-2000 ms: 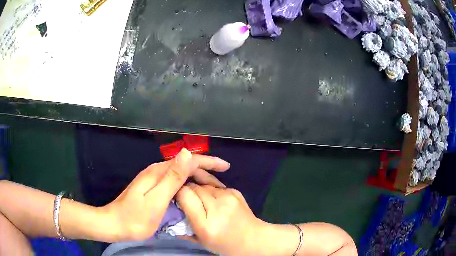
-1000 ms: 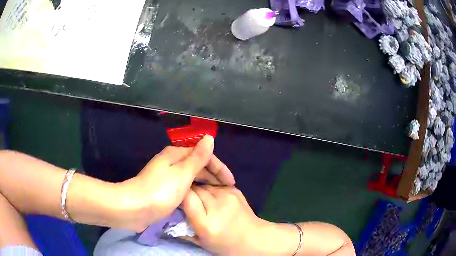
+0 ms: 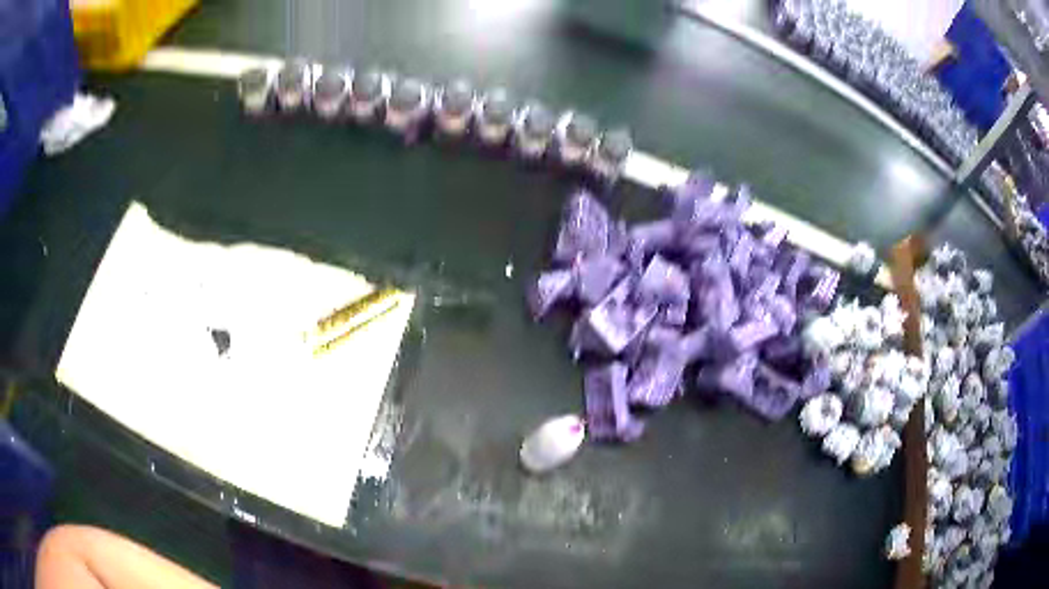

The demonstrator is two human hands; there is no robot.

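Neither of my hands is in view; only part of a bare arm shows at the bottom left edge. The glue bottle (image 3: 552, 443), white with a magenta tip, lies on its side on the black table. A heap of purple base parts (image 3: 661, 288) lies just beyond it. Grey-white ruffled parts (image 3: 868, 380) are heaped at the right, against the purple ones. More ruffled parts fill the cardboard tray (image 3: 911, 460), with one loose part outside its wall. Whether my hands hold anything cannot be seen.
White work paper (image 3: 230, 380) lies at left with a gold cutter (image 3: 357, 320) on it. Finished pieces (image 3: 408, 101) stand in a row along the white line. A yellow bin (image 3: 127, 29) is at the far left, with blue crates at both sides and crumpled white material (image 3: 77, 122) nearby.
The view has tilted up and now shows the far table, the finished row and the whole purple heap. Both hands and the joined purple and white piece have left the picture.
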